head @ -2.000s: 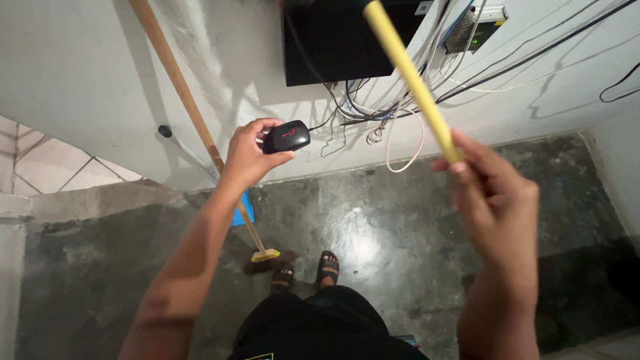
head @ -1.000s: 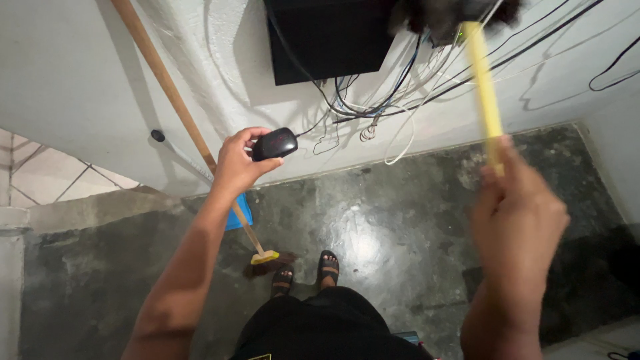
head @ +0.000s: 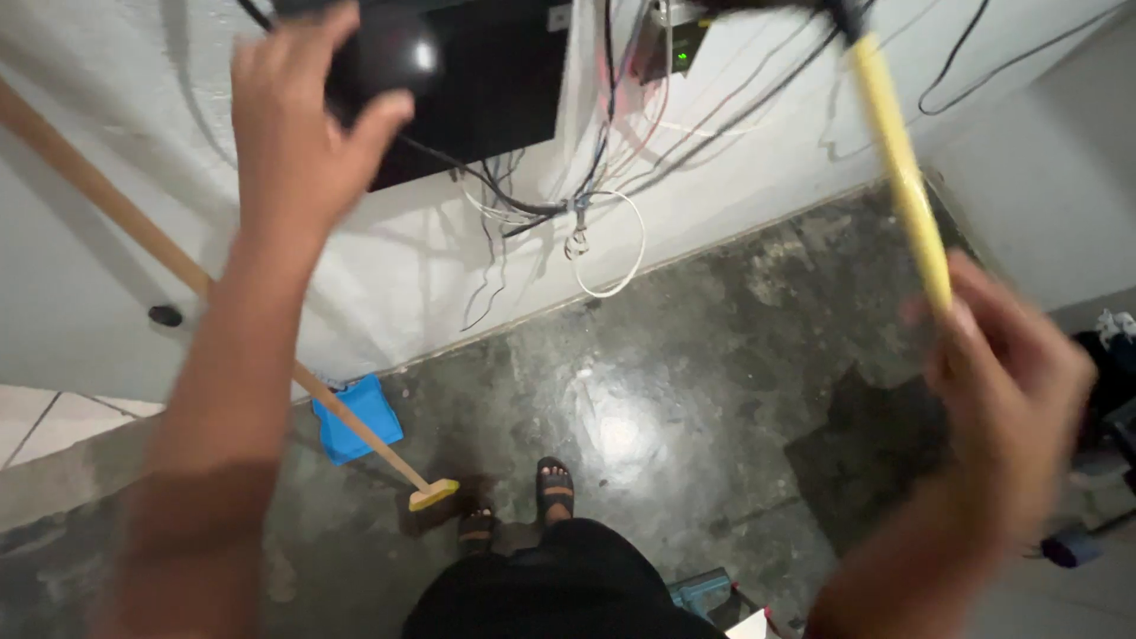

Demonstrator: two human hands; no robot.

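My left hand (head: 297, 133) is raised in front of the glossy black panel (head: 497, 80) on the wall, its thumb and fingers spread. Between them is a dark, blurred area with a bright spot; whether the black computer mouse is in this hand cannot be told. At the right, my right hand (head: 1003, 373) grips the lower end of a yellow handle (head: 901, 169). The handle slants up and left to a dark end, apparently a duster's head, mostly cut off by the top edge. Dark cables (head: 524, 206) run from the panel's underside.
A wooden-handled broom (head: 355, 426) leans on the wall at the left, beside a blue dustpan (head: 359, 422). A small device with a green light (head: 682, 58) and a white cable loop (head: 641, 240) hang right of the panel. A teal object (head: 706, 593) lies near my legs.
My left hand, which held the black mouse below and left of the panel, has moved up in front of it. My right hand keeps the yellow handle. The view has shifted.
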